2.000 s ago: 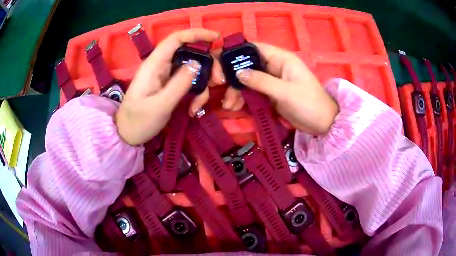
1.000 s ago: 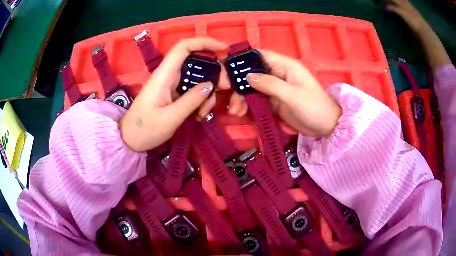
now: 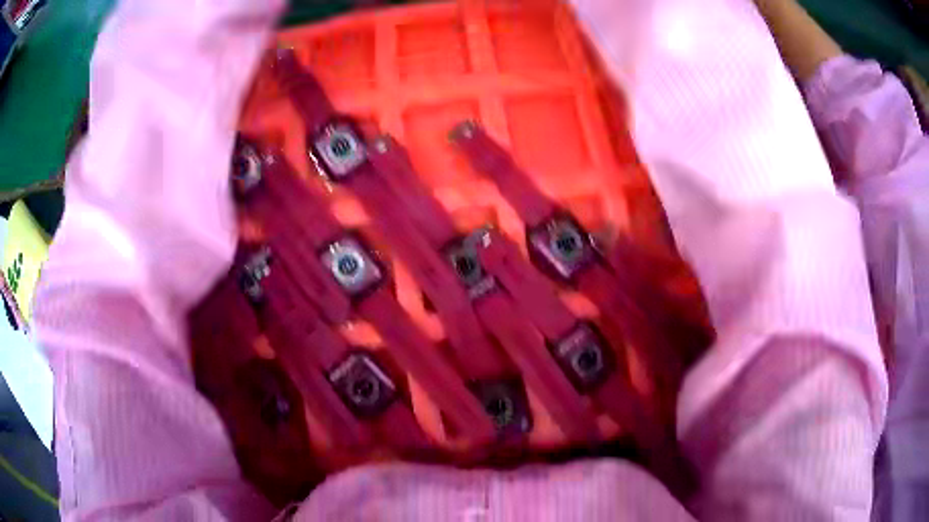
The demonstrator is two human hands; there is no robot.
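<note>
Several smartwatches with dark wine-red straps lie face down in the red blister tray (image 3: pixel 530 127), their round sensor windows up. One watch (image 3: pixel 338 149) lies at the upper left, one (image 3: pixel 562 244) at the right, and others (image 3: pixel 362 384) lie nearer my body. Both my arms in pink striped sleeves reach forward past the top edge of the picture. My left hand and my right hand are out of the picture, so what they hold is hidden. The picture is somewhat blurred.
A green board (image 3: pixel 46 97) is at the upper left. White papers (image 3: pixel 25 382) with a yellow pad (image 3: pixel 22 255) lie at the left edge. At the right, another person's arm in a pink striped sleeve (image 3: pixel 876 133) reaches in beside my right sleeve.
My hands and the two lit watches they held have left the picture past the top edge. My sleeves have moved forward and now cover the tray's sides.
</note>
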